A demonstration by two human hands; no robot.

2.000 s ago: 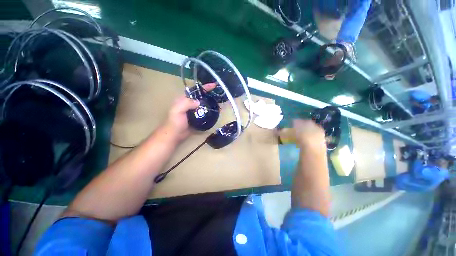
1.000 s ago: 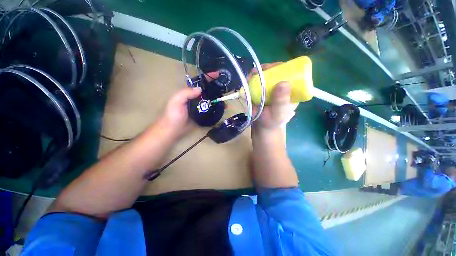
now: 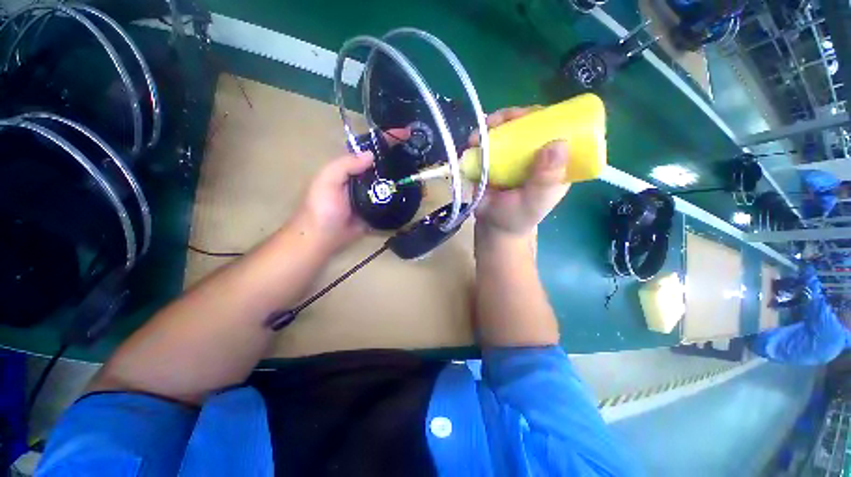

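A black headset with twin silver hoops [image 3: 434,88] is held over the tan board [image 3: 247,200]. My left hand [image 3: 328,197] grips it by the near earcup [image 3: 397,211], whose pale round centre faces up. My right hand [image 3: 524,191] is closed around a yellow glue bottle [image 3: 578,135], tilted so its thin nozzle points left. The green tip is at or just beside the earcup's pale centre; contact cannot be told. The boom microphone [image 3: 327,291] reaches down-left from the other earcup, its tip by my left forearm.
Several headsets with silver hoops [image 3: 98,177] are heaped at the left. A headset [image 3: 639,233] and a pale yellow block [image 3: 662,303] are on the green surface at the right. Another headset part [image 3: 586,67] lies on the line beyond. A person in blue [image 3: 804,326] is at the far right.
Two seconds ago my right hand was off to the right; it now holds the bottle at the earcup. Since one second ago the bottle has shifted slightly right and up, and the headset's hoops slightly left.
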